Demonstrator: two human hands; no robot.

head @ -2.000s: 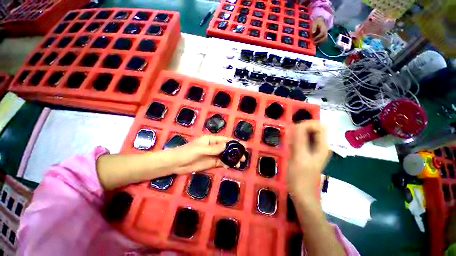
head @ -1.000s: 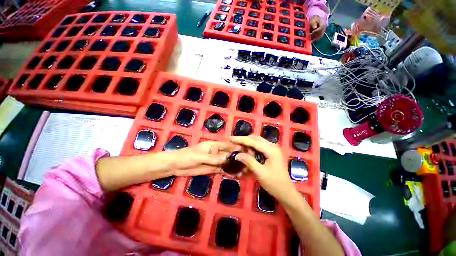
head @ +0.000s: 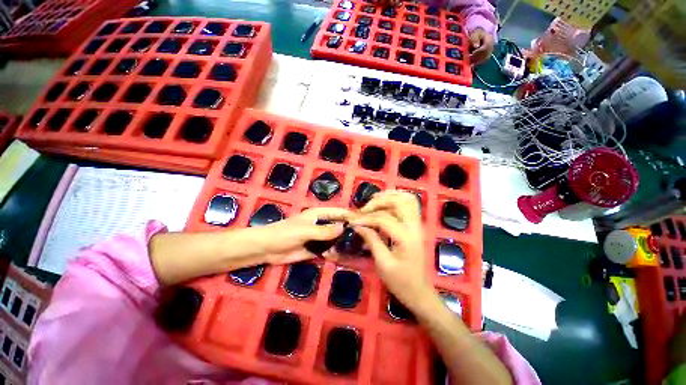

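The red-orange foam tray (head: 229, 325) lies in front of me with rows of square pockets, most holding black glossy watch units (head: 345, 288). Two pockets at its near side are bare. My left hand (head: 297, 234) holds a dark watch unit (head: 347, 242) above the tray's middle. My right hand (head: 399, 244) is on the same unit from the right, with its fingertips touching it. The fingers hide much of the unit and the pockets below. A dark shape also shows at my left fingertips; I cannot tell whether it is a separate part.
Stacked foam trays (head: 239, 94) stand at upper left. A record sheet (head: 124, 214) lies left. Beyond are black parts (head: 410, 92), another tray (head: 391, 62) and a person's hand (head: 481, 43). White cables (head: 553, 124), a pink-red fan (head: 598, 180) and a yellow-orange item (head: 643, 247) are at right.
My right hand came in from the tray's right side to the held unit and has since shifted its fingers on it. My left hand has stayed near the tray's middle.
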